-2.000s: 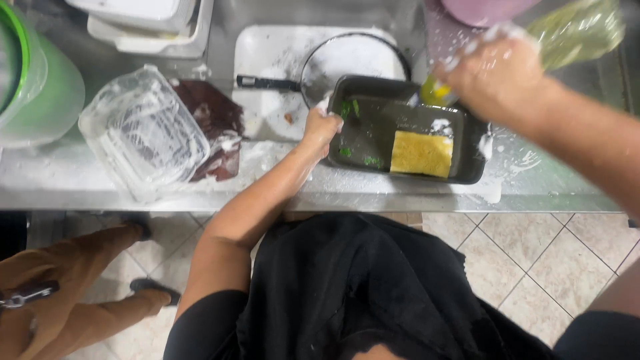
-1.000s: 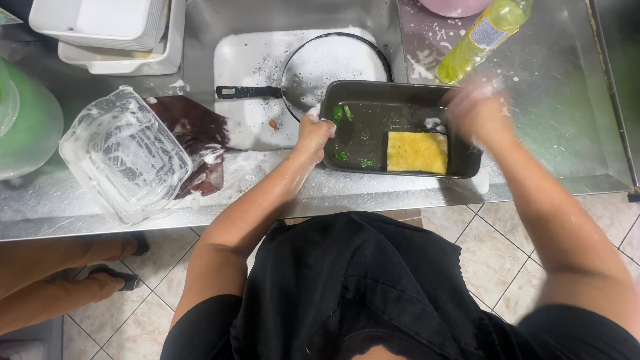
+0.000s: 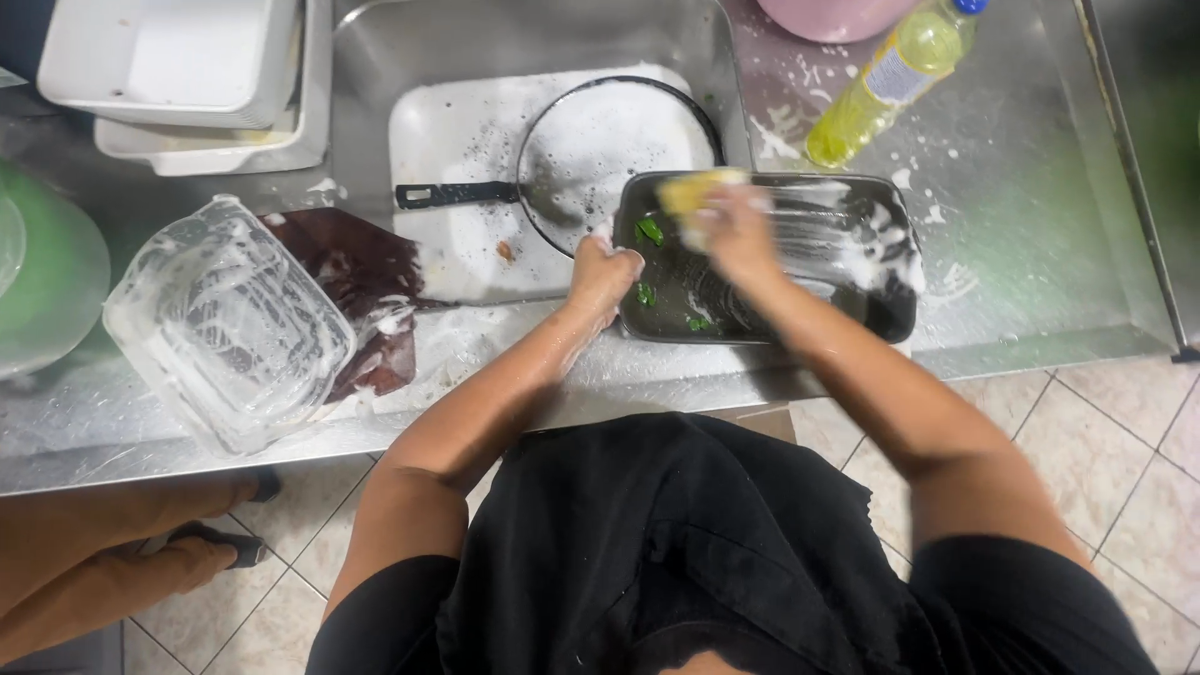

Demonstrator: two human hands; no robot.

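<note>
My left hand [image 3: 606,278], with suds on it, grips the left rim of a dark rectangular baking pan [image 3: 825,281]. Blurred by motion, my right hand [image 3: 738,230] holds a yellow sponge [image 3: 692,195] against the pan's inside near its upper left. White suds streak the pan's right half, and bits of green leaf [image 3: 649,232] lie at its left end. Behind the pan, a round frying pan [image 3: 619,155] with a black handle rests in a white, suds-filled tub in the sink. Beyond the pan's far edge a bottle of yellow-green liquid [image 3: 886,84] lies or stands on the steel counter.
A soapy clear plastic container [image 3: 234,328] sits at left, partly over a dark brown sheet [image 3: 352,272]. White dishes [image 3: 169,61] are stacked behind it. A greenish container [image 3: 42,272] is at far left, a pink bowl [image 3: 834,14] at the top. A person's legs [image 3: 112,534] show lower left.
My right hand has released the bottle onto the counter and taken up the sponge, which lay in the pan before. Suds now streak the pan's right half. My left hand has stayed at the pan's left rim.
</note>
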